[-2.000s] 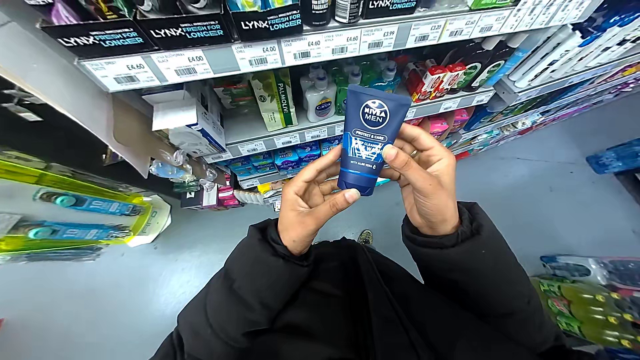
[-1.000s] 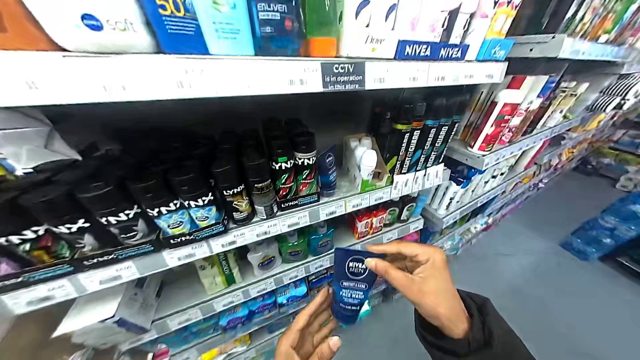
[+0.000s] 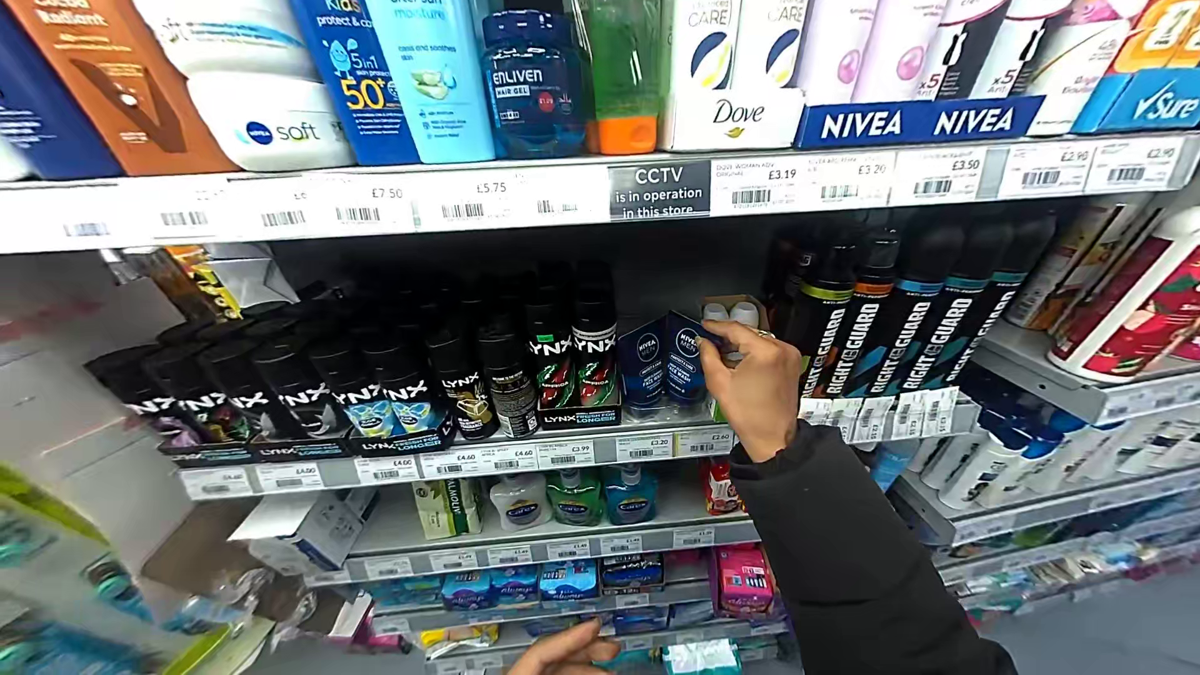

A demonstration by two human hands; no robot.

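My right hand (image 3: pixel 757 389) pinches the upper right edge of a dark blue Nivea Men face wash tube (image 3: pixel 685 361) between thumb and fingers. The tube stands on the middle shelf, right beside a similar blue Nivea Men tube (image 3: pixel 645 367). Black Lynx cans (image 3: pixel 574 352) are at their left, and white-capped roll-ons (image 3: pixel 743 313) in a carton are partly hidden behind my hand. Low in the view, my left hand (image 3: pixel 564 649) shows only its fingers, apart and holding nothing, in front of the lower shelves.
Above runs a shelf edge (image 3: pixel 553 199) with price labels, bearing tubs, bottles and Dove and Nivea boxes. Black Right Guard cans (image 3: pixel 867 319) stand to the right. Carex soap bottles (image 3: pixel 574 499) are one shelf below. A white box (image 3: pixel 314 530) juts out at the lower left.
The tube, held in both hands two seconds ago, is now at the middle shelf in my right hand. My left hand has come away from it. The view has tilted up to the shelves.
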